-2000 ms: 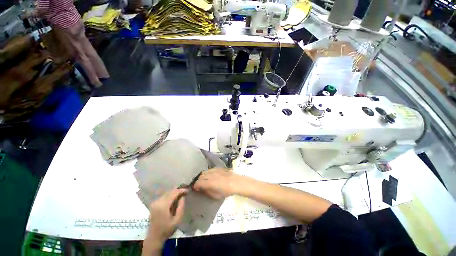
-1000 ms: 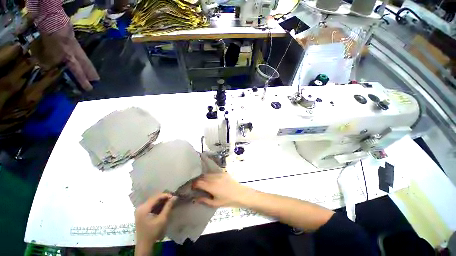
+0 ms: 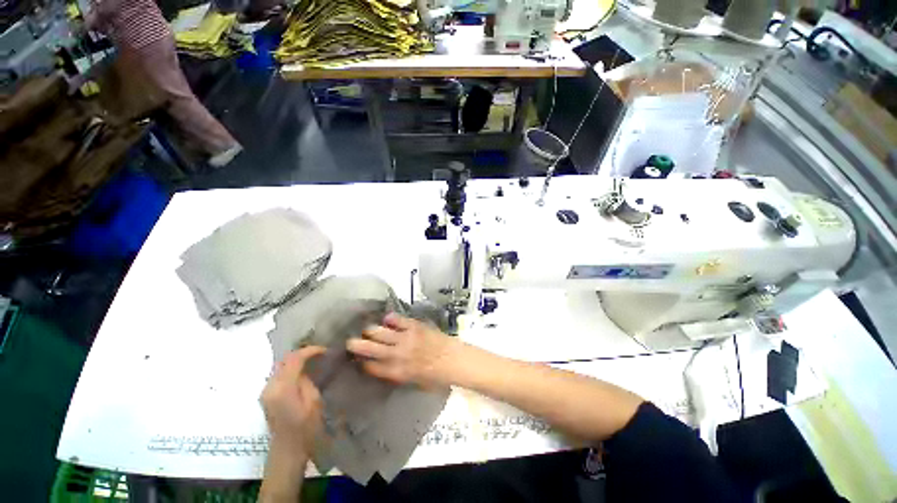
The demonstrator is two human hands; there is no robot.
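Note:
Grey-taupe cut pieces lie overlapping on the white table, left of and in front of the needle area. A darker grey piece is raised and bent between my hands on top of them. My left hand grips its left edge with thumb and fingers. My right hand holds its upper right side, fingers partly hidden in the fold. A separate stack of grey pieces lies at the upper left. The sewing machine stands at the right; the presser foot is partly hidden by fabric and my right hand.
A printed ruler strip runs along the front table edge. A white cloth and small black pieces are at the right. A green crate is below the left front. A person stands at the upper left, beyond brown material.
The darker piece has been lifted and spread between my hands over the lower pieces. My left hand has moved slightly up, and my right hand up and left over the pile.

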